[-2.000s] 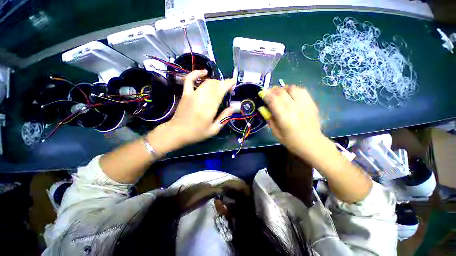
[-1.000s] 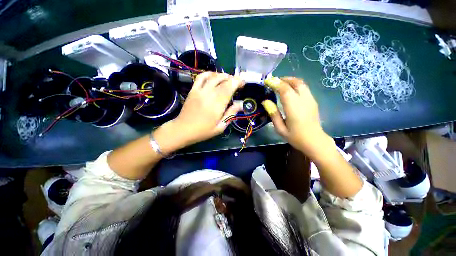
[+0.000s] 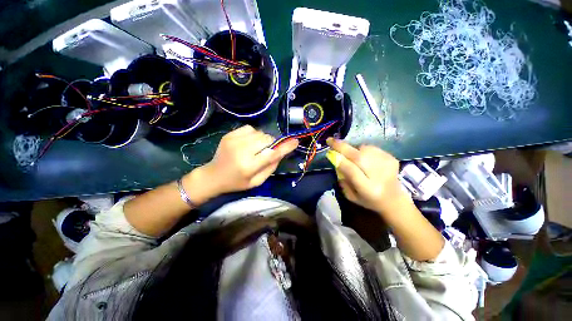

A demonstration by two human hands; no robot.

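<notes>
A camera housing stands open on the green bench in front of me, its white bracket pointing away. A pale hub shows in its black interior. My left hand is at its near left edge, with thumb and finger closed on the lead wires, which cross the opening. My right hand, with yellow finger cots, is at the near right rim, fingertips close to the wires. Whether it grips anything cannot be told.
More open housings with wires stand in a row at the left. A tangled heap of clear rings lies at right, a small heap at far left. A slim pale tool lies right of the housing. White camera units are below the bench.
Both hands have moved from the sides of the housing to its near edge. The left hand has taken hold of the wires. The slim tool and a thin loop beside the left hand now show.
</notes>
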